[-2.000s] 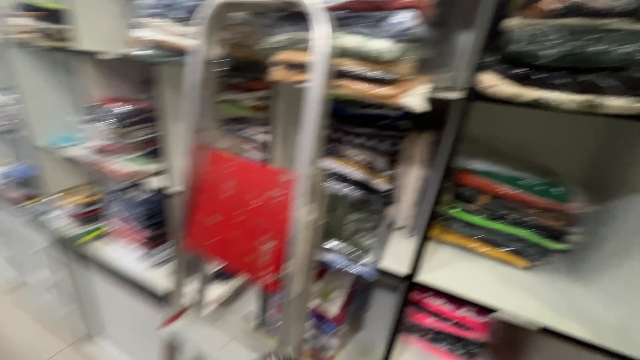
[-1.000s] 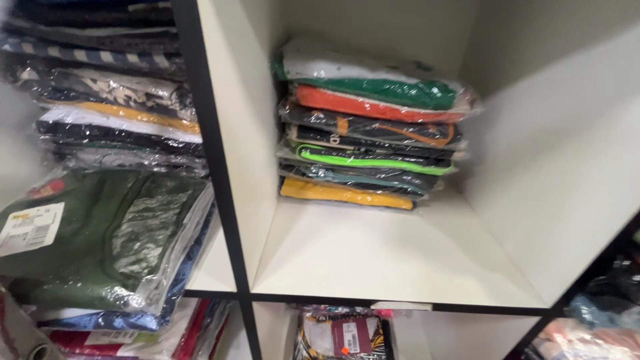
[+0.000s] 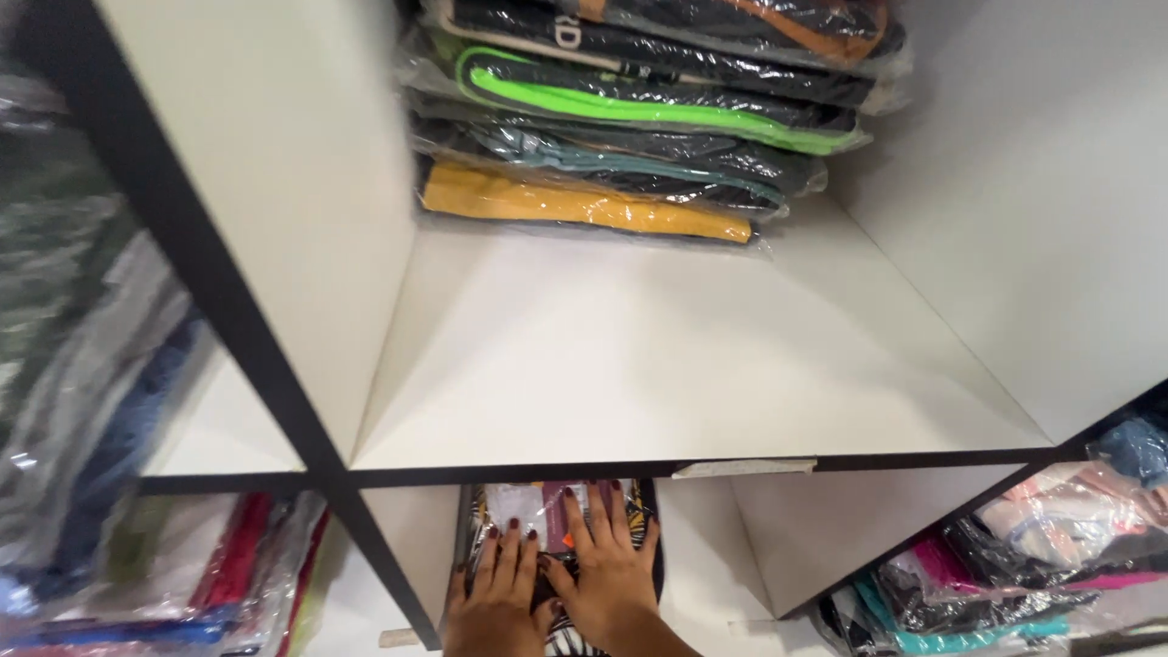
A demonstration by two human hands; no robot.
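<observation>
Both hands reach into the lower middle shelf compartment, at the bottom of the head view. My left hand (image 3: 500, 584) lies palm down, fingers spread, on the left part of a plastic-wrapped patterned garment (image 3: 525, 506). Beside it my right hand (image 3: 607, 566) rests flat on the same package, its fingers pointing toward the back. The package shows a black, white and yellow print and a label. Neither hand is closed around it. What lies beneath the package is mostly hidden by the hands.
Above stands a stack of bagged folded garments (image 3: 593, 205) in the large white compartment. A black shelf edge (image 3: 584, 470) runs over the hands. More bagged clothes fill the left compartments (image 3: 182, 566) and the lower right one (image 3: 985, 584). A dark upright divider (image 3: 210, 265) separates the left side.
Both hands have come into view and now lie on the patterned package, which had no hands on it a second ago. The view has moved closer to the shelf.
</observation>
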